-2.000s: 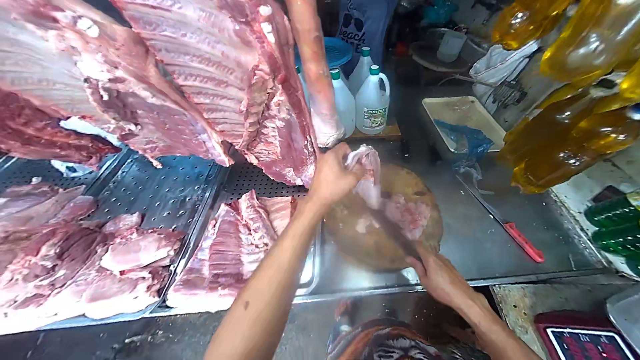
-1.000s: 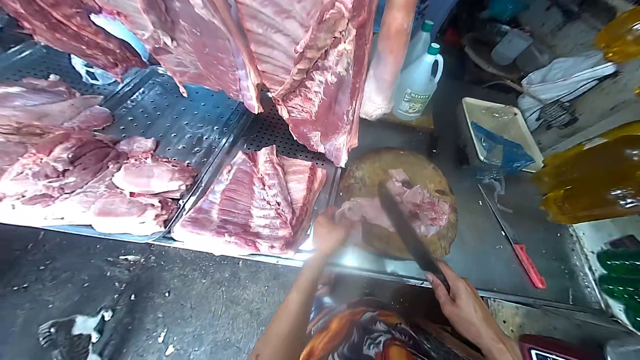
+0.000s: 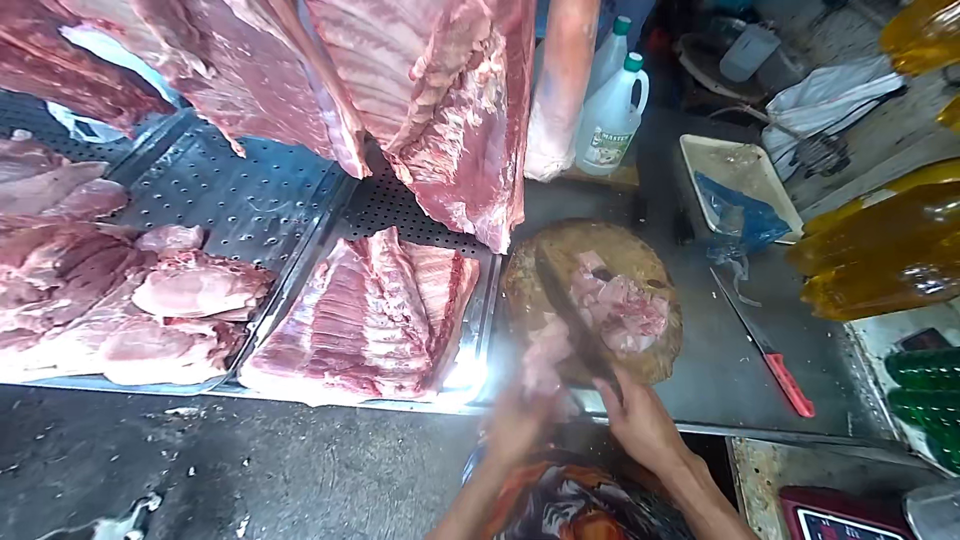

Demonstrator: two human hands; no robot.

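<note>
A round wooden chopping block [image 3: 536,259] stands at the centre right. Cut pieces of pale pink meat [image 3: 619,307] lie in a pile on its right part. My right hand [image 3: 645,420] grips a large dark-bladed knife [image 3: 562,304] at the block's near edge, its blade slanting up and left across the wood. My left hand [image 3: 521,424], blurred by motion, is at the block's near left edge and holds a piece of pale meat [image 3: 546,356], which is blurred too. The blade is just right of this piece; whether they touch I cannot tell.
Large rib cuts [image 3: 465,112] hang at the upper left above perforated metal trays [image 3: 225,176] of meat. A rib slab [image 3: 360,322] lies left of the block. To the right are a red-handled knife [image 3: 787,382], a cream tray [image 3: 776,180] and hanging bottles of yellow liquid [image 3: 885,240]. Plastic jugs [image 3: 611,120] stand behind.
My left hand held the meat up over the block two seconds ago and is now lower, at its near edge. The knife has stayed in my right hand. The view has shifted.
</note>
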